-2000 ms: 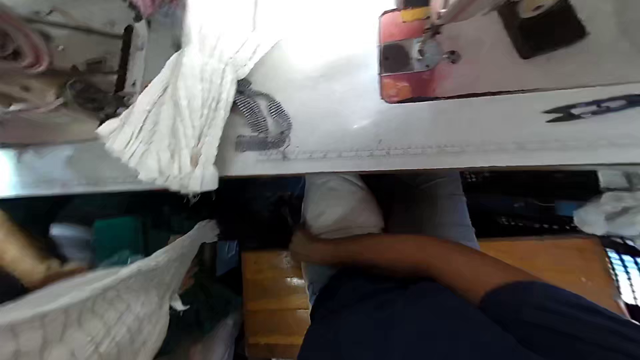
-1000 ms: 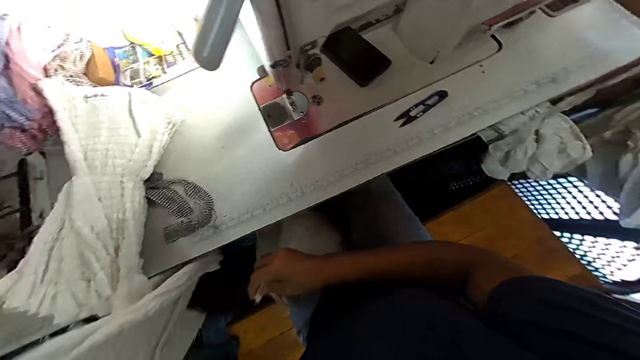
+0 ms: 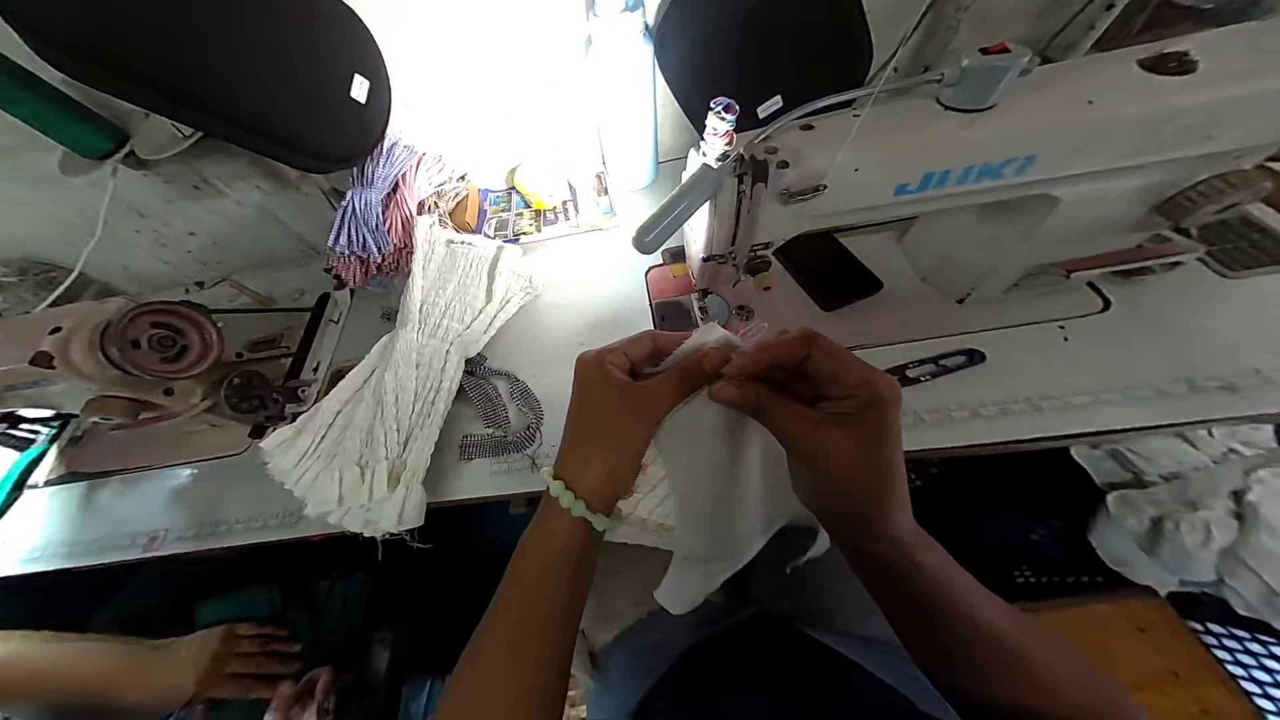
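Note:
A piece of white fabric [image 3: 715,480] hangs from both hands over the table's front edge. My left hand [image 3: 635,400], with a beaded bracelet at the wrist, pinches its upper edge. Close beside it, my right hand [image 3: 815,400] has its fingertips together on the same edge, with loose thread above them. Both hands are just in front of the needle area of a Juki sewing machine [image 3: 960,170]. Left of them lie a checked fabric strip [image 3: 510,410] and a gathered white cloth [image 3: 410,370].
A phone [image 3: 828,270] lies on the machine bed, and thread snips [image 3: 937,367] are to the right. Bundled cloth strips [image 3: 375,210] lie at the back left. Another machine [image 3: 130,350] stands at the left, with a co-worker's hand [image 3: 245,662] below. White cloth [image 3: 1190,500] is heaped at right.
My hands are now together at the machine with the white fabric between them; one second ago only one hand showed, low over the lap. The view now takes in more of the table's back.

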